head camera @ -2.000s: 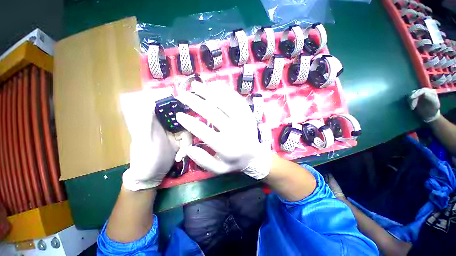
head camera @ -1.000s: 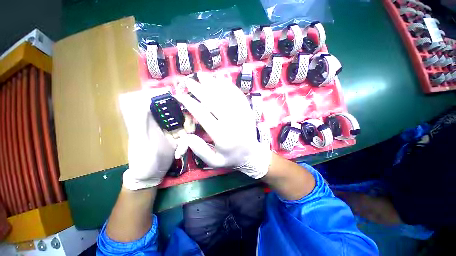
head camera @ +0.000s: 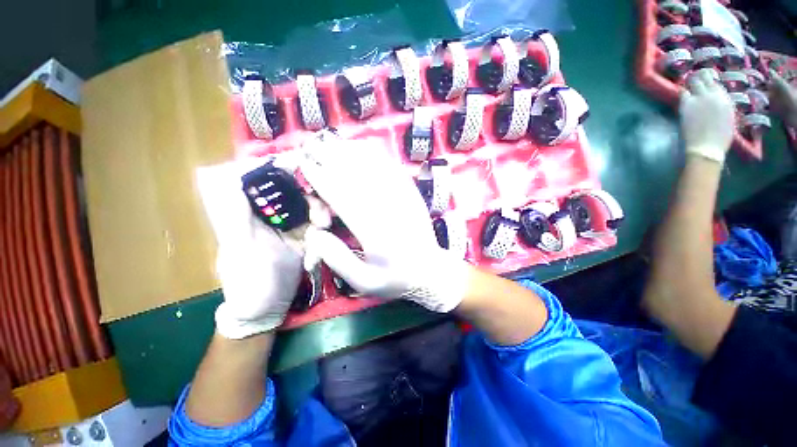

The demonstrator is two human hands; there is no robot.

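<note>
A black smartwatch (head camera: 276, 199) with a lit screen of white, pink and green marks is held above the left part of the pink-red tray (head camera: 559, 170). My left hand (head camera: 253, 262), in a white glove, holds the watch from the left and below. My right hand (head camera: 376, 218), also white-gloved, is against its right side with fingers extended; some fingertips are lost in glare. Looped watches with pale perforated straps (head camera: 469, 120) stand in the tray's pockets. My hands hide the tray's lower left part.
A tan board (head camera: 153, 175) lies left of the tray. Clear film (head camera: 341, 48) lies behind it. A crate with red-orange slats (head camera: 44, 218) stands at the left edge. At the right, a co-worker's gloved hand (head camera: 706, 118) is at a second red tray (head camera: 651, 52) of watches.
The watch has shifted slightly left and tilted, and its screen marks now include pink. The co-worker's arm has reached to the second tray, which sits further left in view.
</note>
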